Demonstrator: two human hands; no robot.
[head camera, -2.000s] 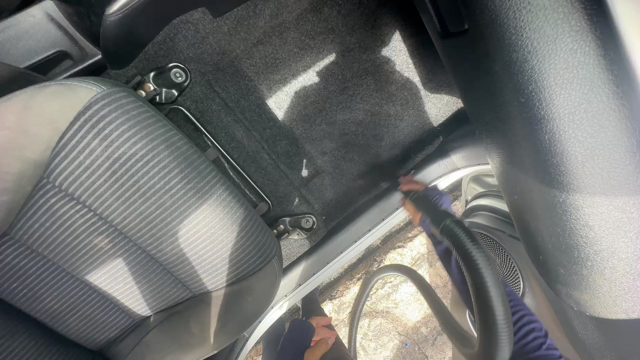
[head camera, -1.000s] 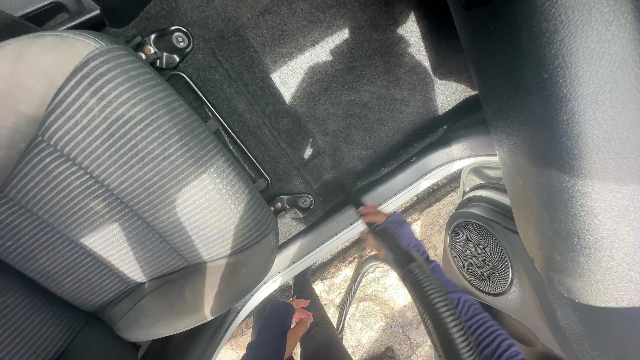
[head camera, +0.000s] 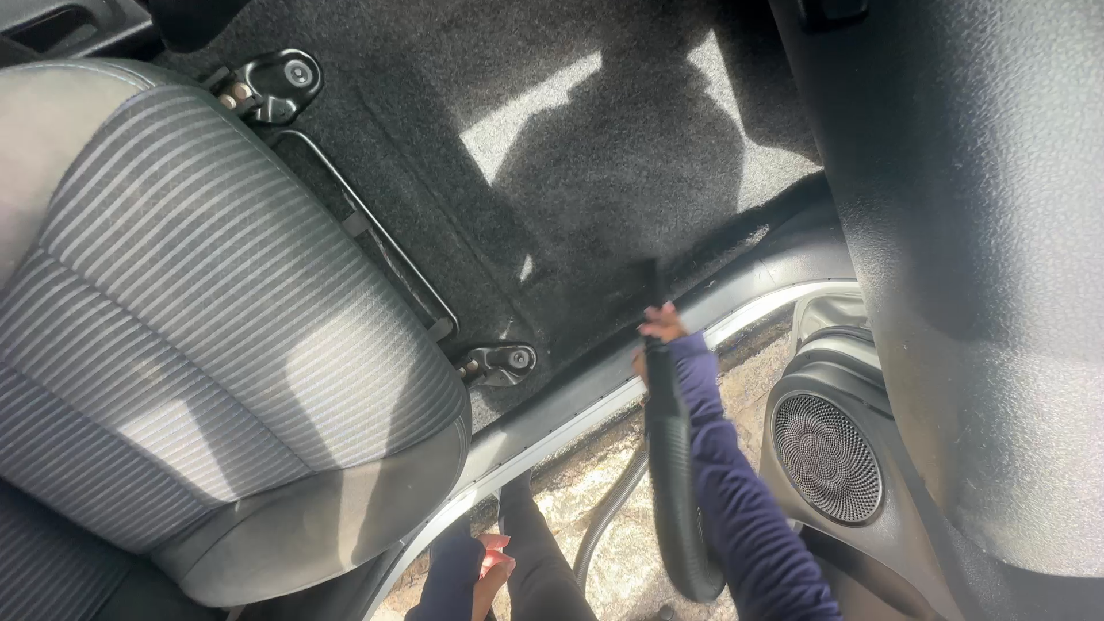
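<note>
My right hand (head camera: 662, 324), in a purple sleeve, is closed around the end of a black corrugated vacuum hose (head camera: 670, 431). A dark, blurred nozzle (head camera: 653, 274) points from it over the edge of the grey car floor carpet (head camera: 604, 198), beside the door sill; whether it touches the carpet I cannot tell. My left hand (head camera: 492, 565) hangs at the bottom beside my leg, outside the sill, partly hidden by its dark sleeve, with its fingers loosely bent and nothing seen in it. The hose curves down and loops behind my right forearm.
A striped fabric car seat (head camera: 216, 285) fills the left, with a metal adjustment bar (head camera: 371, 220) and bolted rail ends (head camera: 509, 364) at its front. The door sill (head camera: 569, 423) runs diagonally. A door speaker (head camera: 828, 457) and a grey textured panel (head camera: 992, 285) stand at the right.
My right hand with the hose end has moved left along the sill from its place two seconds ago, and the hose now hangs more upright. My left hand stays low by my leg.
</note>
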